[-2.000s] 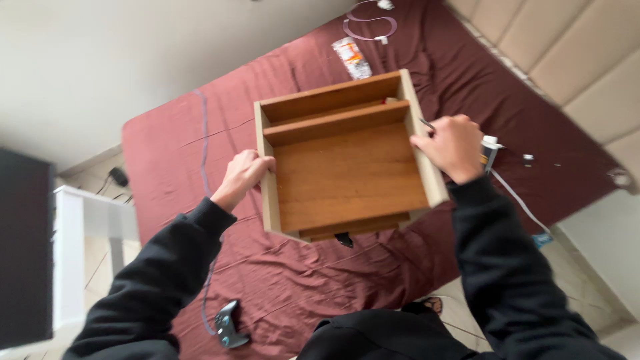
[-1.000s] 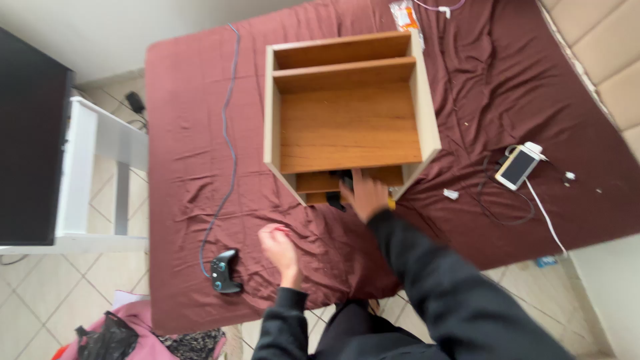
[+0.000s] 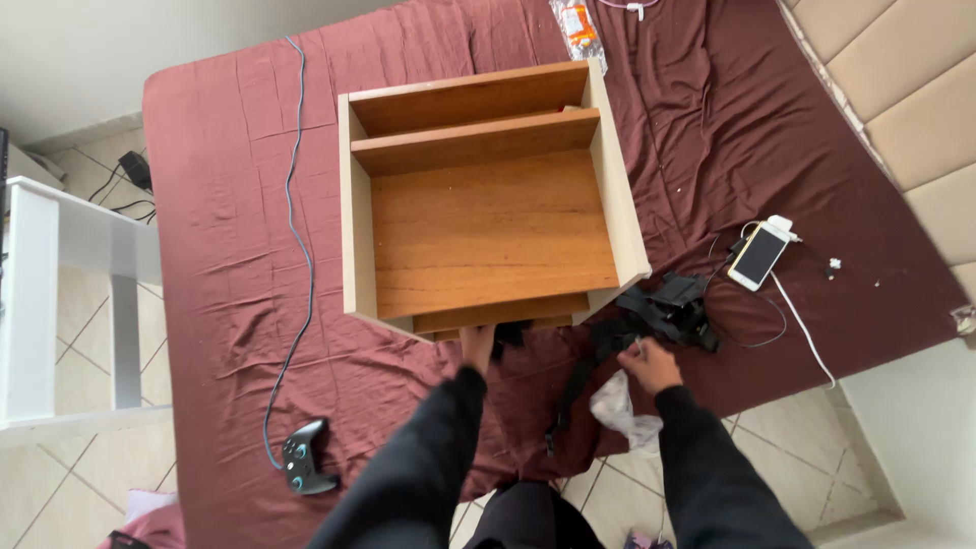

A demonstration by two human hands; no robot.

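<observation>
A wooden cabinet (image 3: 496, 229) with pale side panels and brown inner boards lies on the bed. My left hand (image 3: 476, 343) reaches in at its near end, fingers hidden by the boards. My right hand (image 3: 650, 366) is right of the cabinet's near corner, with fingertips pinched around something small and metallic-looking. Beside that hand are black straps with buckles (image 3: 602, 343) and a crumpled clear plastic bag (image 3: 621, 412). A black item (image 3: 509, 335) shows partly beneath the cabinet's near edge.
On the maroon bedsheet (image 3: 229, 191) lie a game controller (image 3: 305, 459) with a long cable (image 3: 305, 252), a white smartphone (image 3: 759, 255) and an orange-marked plastic packet (image 3: 579, 30). White furniture (image 3: 30, 305) stands at left; a padded headboard (image 3: 907, 99) is at right.
My right hand has moved from the cabinet's near end to the straps at its right. My left hand has gone from the sheet to the cabinet's near end. The straps and plastic bag now show.
</observation>
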